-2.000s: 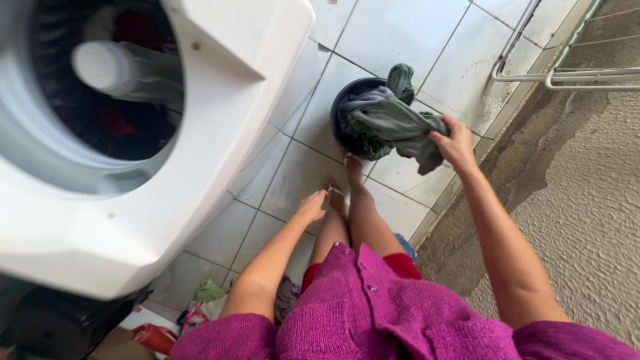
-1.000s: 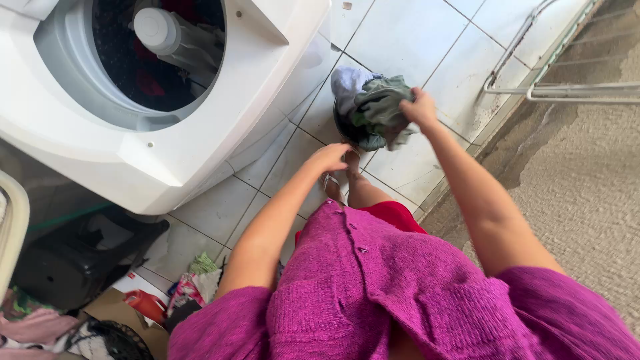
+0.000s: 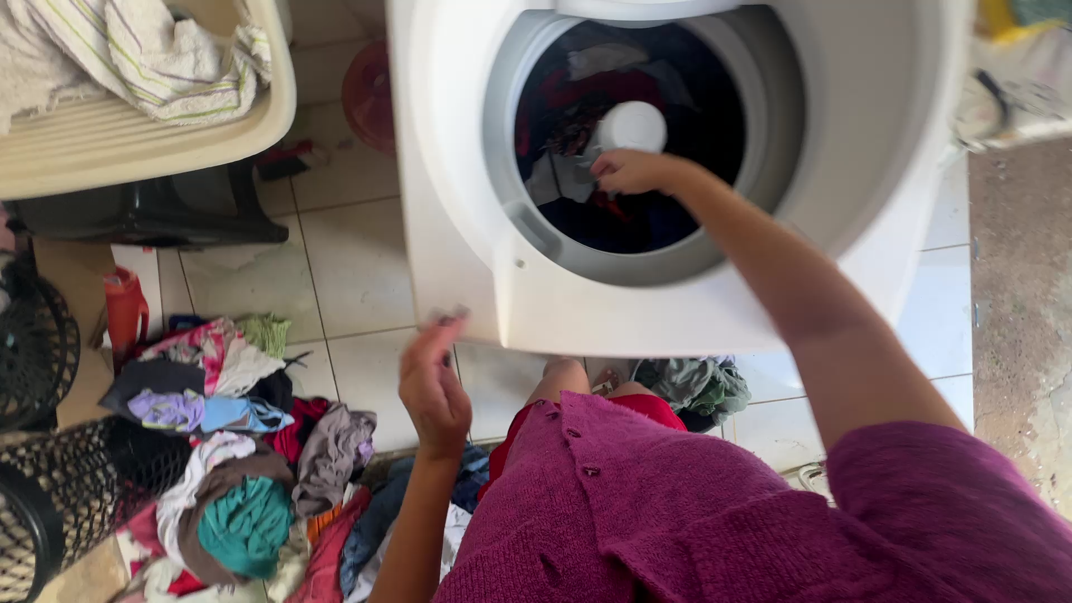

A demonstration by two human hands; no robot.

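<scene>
My right hand (image 3: pixel 641 172) reaches into the drum of a white top-loading washing machine (image 3: pixel 452 251), beside the white agitator post (image 3: pixel 634 127). Its fingers are bent near a light grey cloth (image 3: pixel 559 177); whether they grip it cannot be told. Dark and red clothes lie around the post. My left hand (image 3: pixel 435 385) is raised before the machine's lower left corner, slightly blurred, fingers partly bent and holding nothing. Green-grey garments (image 3: pixel 695 385) lie in a bunch on the floor by my legs, below the machine's front edge; their container is hardly visible.
Piles of mixed clothes (image 3: pixel 247 523) cover the floor at the lower left, beside a black mesh basket (image 3: pixel 84 477) on its side. A red bottle (image 3: pixel 126 310) stands above them. A cream basin (image 3: pixel 280 92) with a striped towel (image 3: pixel 184 79) is at the upper left.
The view has swung to the left over the washer. My right hand has left the green-grey garment it held above the dark tub and is now inside the drum.
</scene>
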